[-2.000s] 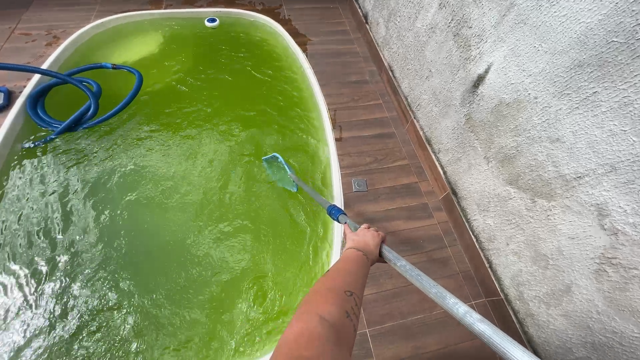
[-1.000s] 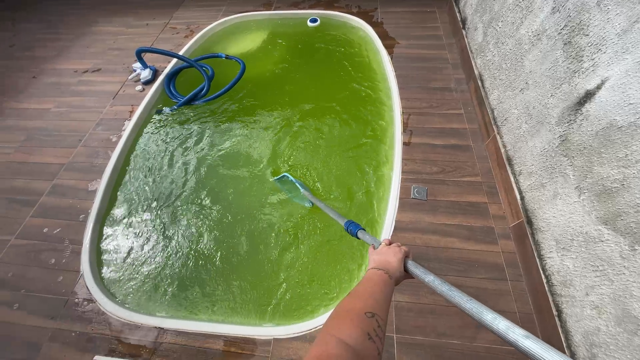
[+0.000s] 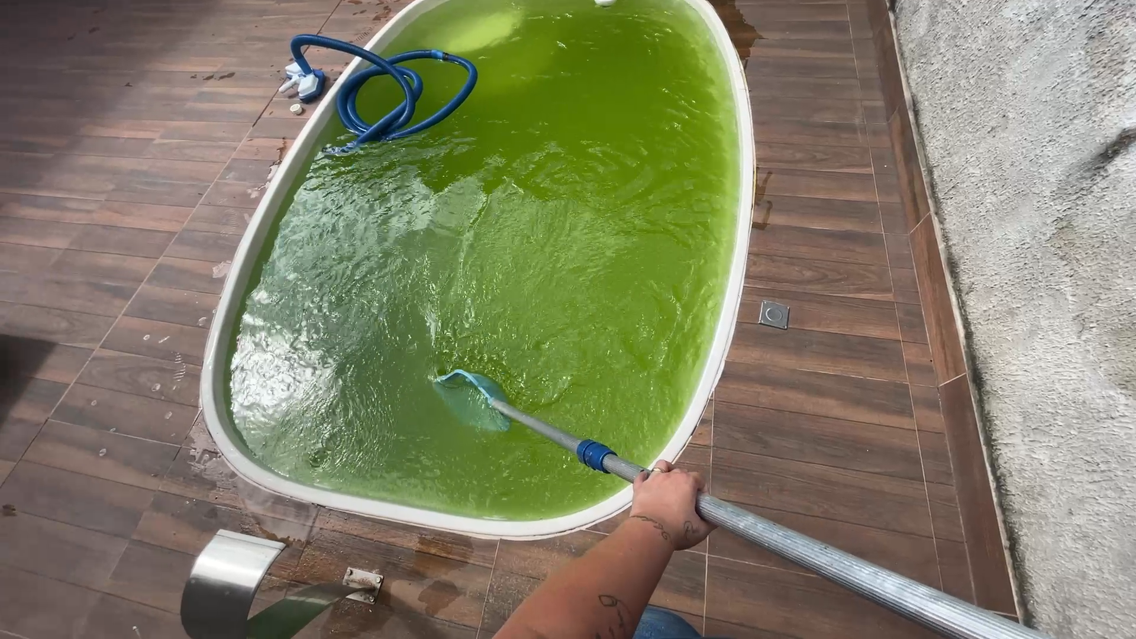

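Observation:
My left hand (image 3: 670, 504) is closed around a metal telescopic pole (image 3: 825, 550), just beyond the pool's near right rim. The pole has a blue locking collar (image 3: 593, 454) and slants from the lower right to the pool skimmer net (image 3: 479, 404). That light-blue net dips into green water (image 3: 568, 293), near this end of the pool. My right hand is out of view, and so is the pole's rear end. A white rim (image 3: 739, 266) surrounds the pool.
A coiled blue hose (image 3: 390, 89) lies over the far left rim, beside a white-and-blue fitting (image 3: 306, 82). A curved metal piece (image 3: 226, 577) stands near the front. Right are a floor drain (image 3: 774, 314) and rough wall (image 3: 1038, 266). Wood-look floor tiles (image 3: 115, 266) surround the pool.
The skimmer net has moved towards the near end of the pool, with my left hand still on the pole. The view has shifted, bringing the curved metal piece into sight.

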